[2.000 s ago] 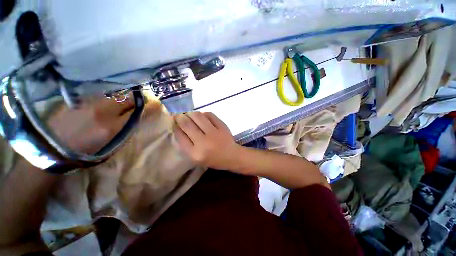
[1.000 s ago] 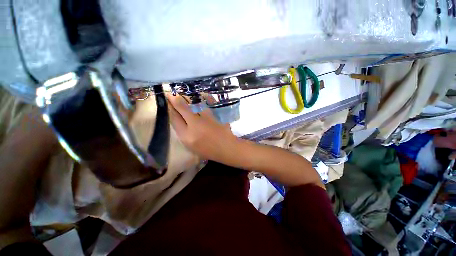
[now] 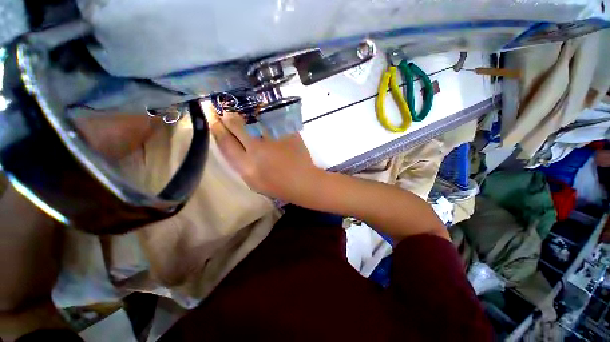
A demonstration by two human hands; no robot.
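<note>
Beige cloth [image 3: 207, 200] lies in folds below the sewing machine head [image 3: 301, 27] and hangs towards my lap. My right hand [image 3: 257, 157] is on the cloth's right side, its fingers at the cloth edge beside the needle area [image 3: 231, 103]; the fingertips are partly hidden by metal parts. My left hand [image 3: 124, 137] is at the left on the cloth, blurred and mostly hidden behind a large shiny curved part [image 3: 93, 194]; its fingers cannot be made out.
Scissors with yellow and green handles [image 3: 404, 97] lie on the white table [image 3: 341, 133], right of the needle. A thin tool with a yellow-brown handle [image 3: 498, 72] is at the table's right end. Beige pieces [image 3: 421, 163], a blue crate [image 3: 456, 165] and fabric heaps [image 3: 515, 207] are at the right.
My right hand has moved from lying on the cloth, fingers in full view, up and left to the needle area. The view shifted closer to the machine head and then back.
</note>
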